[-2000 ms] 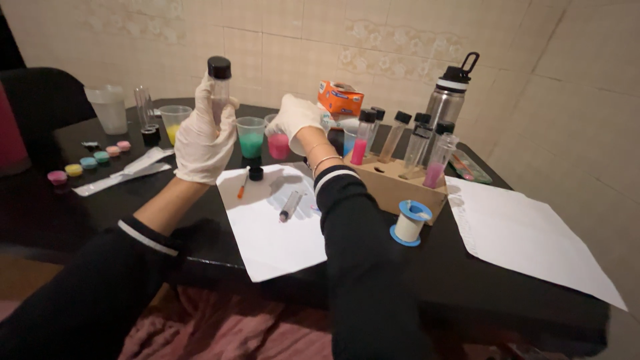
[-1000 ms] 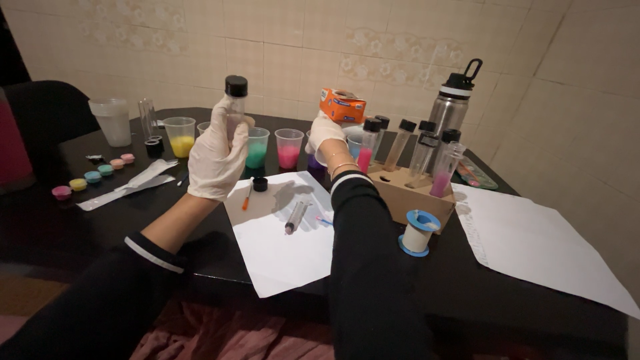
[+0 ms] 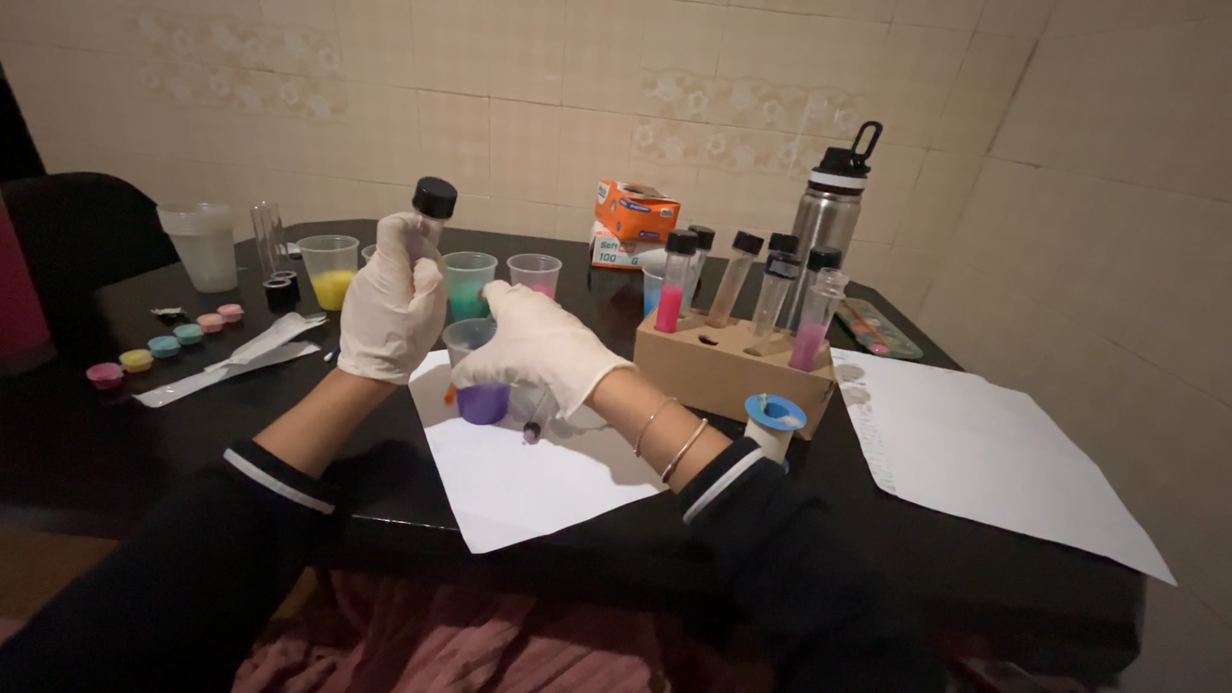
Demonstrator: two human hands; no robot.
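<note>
My gloved left hand [image 3: 393,303] is closed around an upright clear test tube with a black screw cap [image 3: 434,197]; the tube's lower part is hidden in the fingers. Low over the white paper, my gloved right hand [image 3: 539,346] grips a clear plastic cup of purple liquid [image 3: 482,402] by its upper part. A syringe [image 3: 535,422] lies on the paper [image 3: 510,491] just beside that cup. Behind the hands stand a cup of green liquid [image 3: 470,298] and a cup of pink liquid [image 3: 535,279]. The cup of yellow liquid [image 3: 333,289] is left of my left hand.
On the right, a cardboard rack [image 3: 674,371] holds several capped tubes and one without a cap. Near it are a blue-ended spool [image 3: 773,423], a steel bottle [image 3: 826,217], paper sheets [image 3: 982,433] and orange boxes [image 3: 635,212]. Small paint pots [image 3: 165,346] and wrappers [image 3: 260,351] lie left.
My right hand has come back from beside the rack toward the middle, bringing the purple cup over to the paper. My left hand still holds the capped tube.
</note>
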